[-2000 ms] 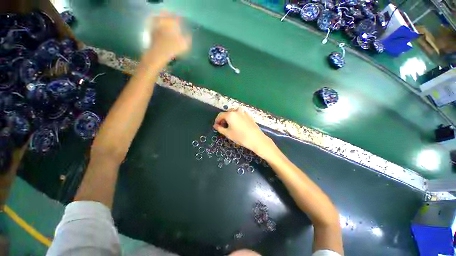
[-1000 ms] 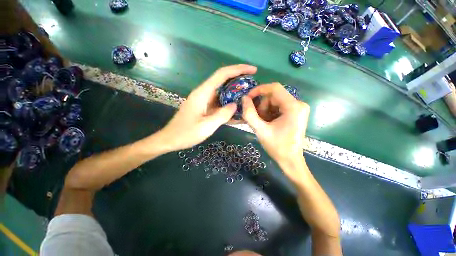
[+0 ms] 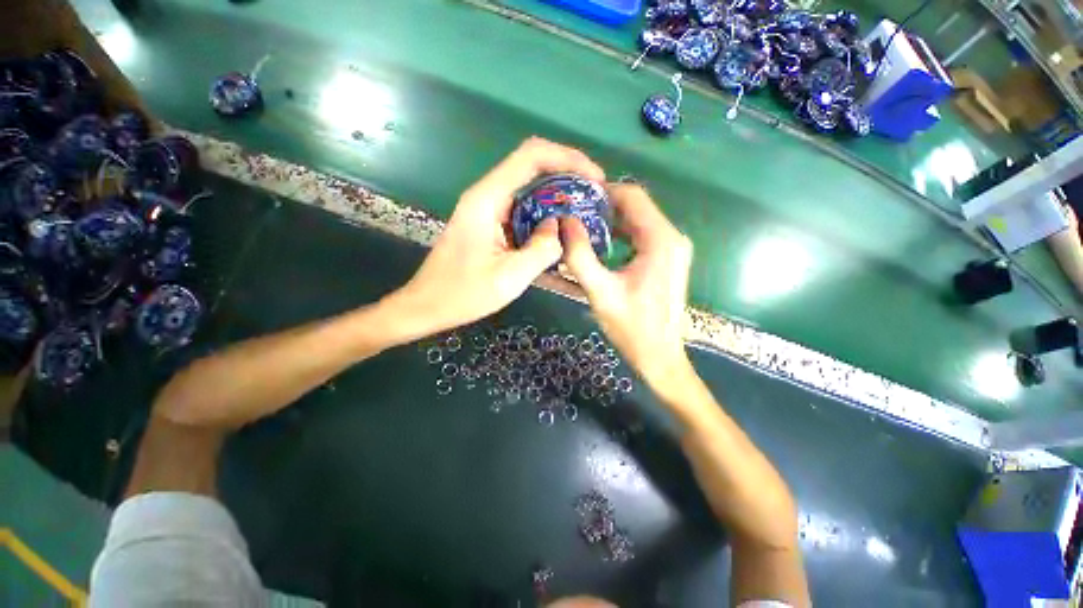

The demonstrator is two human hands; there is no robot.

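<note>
A round dark blue wired unit [image 3: 563, 200] with red and silvery glints is held above the belt's edge rail, between both hands. My left hand [image 3: 487, 244] grips its left side, with the thumb on its near face. My right hand [image 3: 641, 276] is on its right side, with the thumb pressed on the near face beside the left thumb. Whether a ring is under the thumbs is hidden. A loose pile of shiny metal rings [image 3: 540, 371] lies on the dark bench below the hands. A smaller, darker pile of rings [image 3: 600, 523] lies nearer to me.
A heap of wired units [image 3: 107, 226] stands at the left. The green belt [image 3: 439, 107] carries wired units [image 3: 235, 93] and black cylinders [image 3: 983, 280]. Beyond are another heap [image 3: 760, 59] and a blue-and-white box [image 3: 905, 89]. The pale rail [image 3: 819, 371] crosses between belt and bench. A person's arm shows at far right.
My left hand came back from the belt, and a unit is now in both hands. Since one second ago, my right fingers have moved from its face to its side, thumb on it. Belt units shifted left.
</note>
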